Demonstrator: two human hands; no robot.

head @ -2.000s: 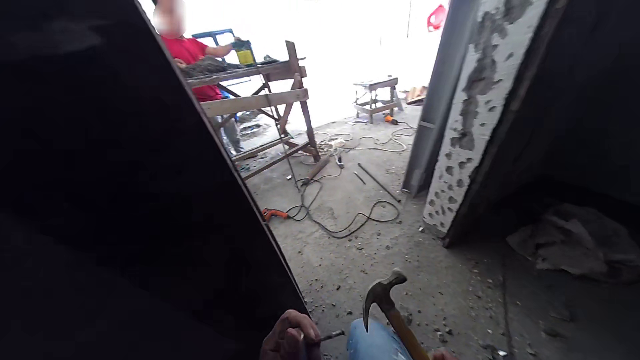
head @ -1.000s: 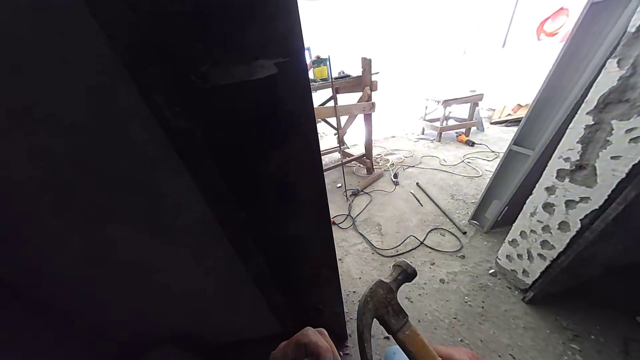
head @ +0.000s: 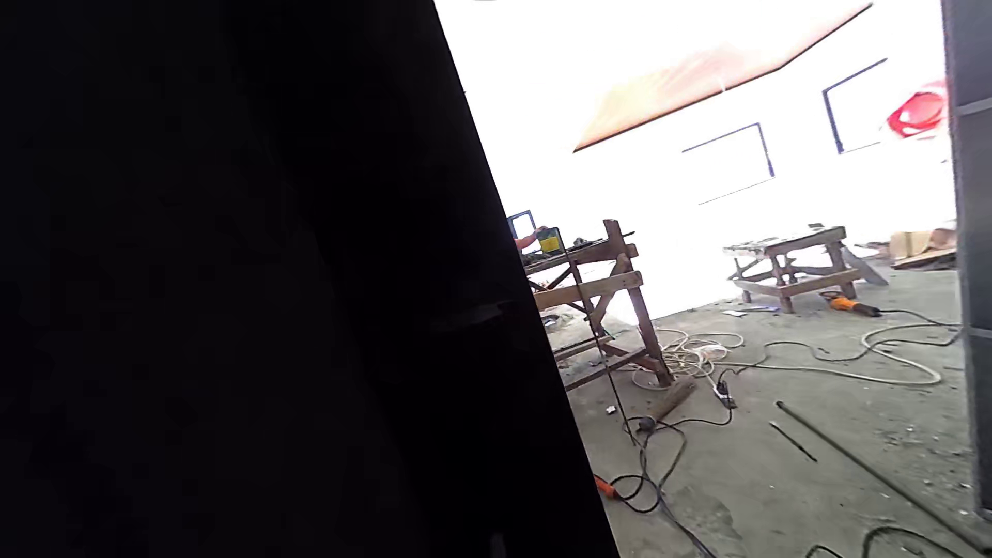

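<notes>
Neither my left hand nor my right hand shows in the head view now, and the claw hammer is out of sight too. A large dark upright panel (head: 256,279) fills the left half of the view, its edge slanting down to the right. Past that edge, a wooden trestle bench (head: 589,291) carries a yellow and dark container (head: 549,241), with part of another person's hand (head: 530,239) at it. What my hands hold or touch cannot be seen.
A small wooden stool (head: 787,252) stands farther back beside an orange power tool (head: 850,304). Cables (head: 837,370) wind over the concrete floor, near a long metal rod (head: 876,473) and a shorter rod (head: 793,442). A grey metal frame (head: 973,256) borders the right.
The view has tilted up, and my hands and the claw hammer, seen at the bottom one second ago, have left it. The dark panel's edge still crosses the view.
</notes>
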